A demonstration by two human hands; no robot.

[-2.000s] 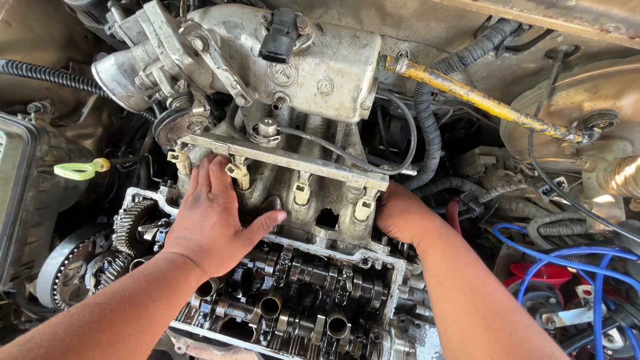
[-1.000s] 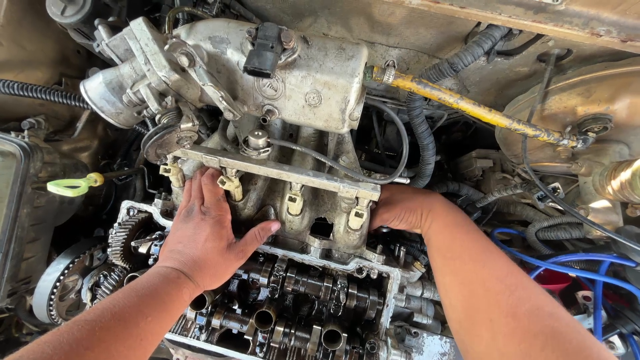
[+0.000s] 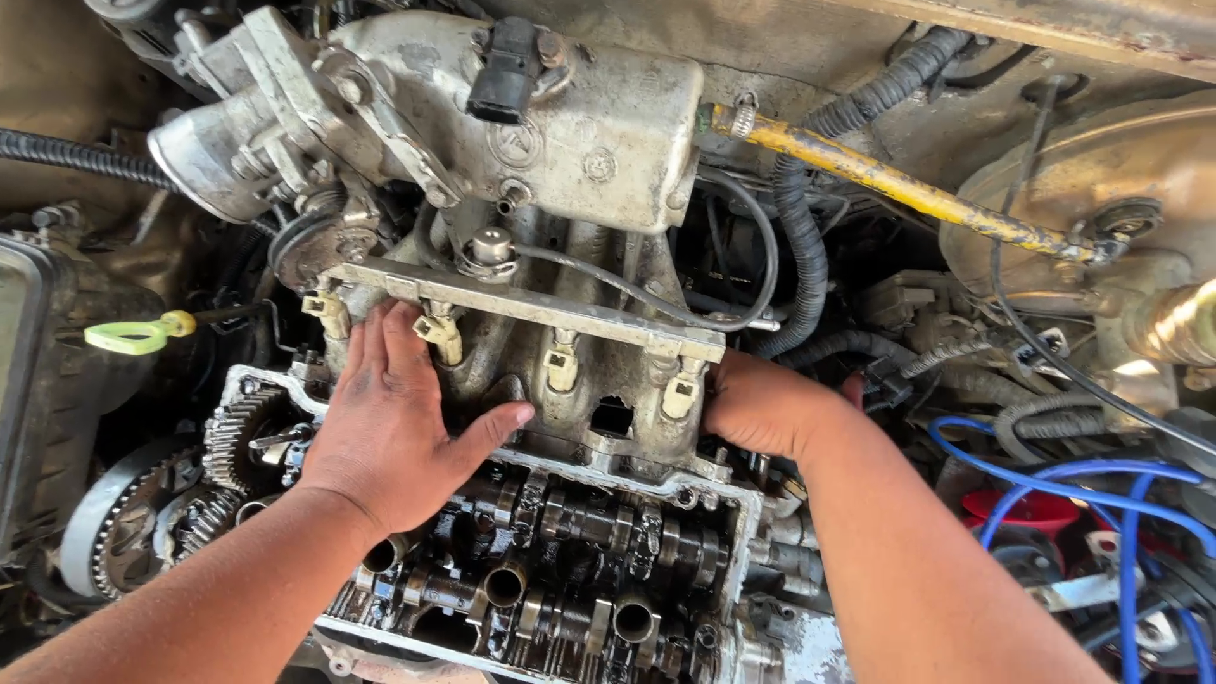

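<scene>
My left hand [image 3: 399, 408] lies flat on the runners of the aluminium intake manifold [image 3: 608, 123], fingers tucked below the fuel rail [image 3: 532, 306] between two fuel injectors, thumb pointing right. It grips nothing. My right hand [image 3: 769, 404] reaches behind the right end of the manifold beside the last fuel injector [image 3: 680, 394]; its fingers are hidden, so what they touch does not show. Below both hands lies the open cylinder head [image 3: 570, 570] with oily camshafts. Cam gears [image 3: 237, 442] and a toothed timing belt [image 3: 104, 522] are at its left.
A yellow hose [image 3: 883, 185] runs from the manifold to the round brake booster [image 3: 1092, 190]. Corrugated wiring conduit [image 3: 798, 247] hangs behind my right hand. Blue cables [image 3: 1083, 480] loop at the right. The green dipstick handle [image 3: 138, 332] sticks out at the left.
Both hands stay at the manifold, the left on its runners and the right behind its right end. The view has shifted slightly.
</scene>
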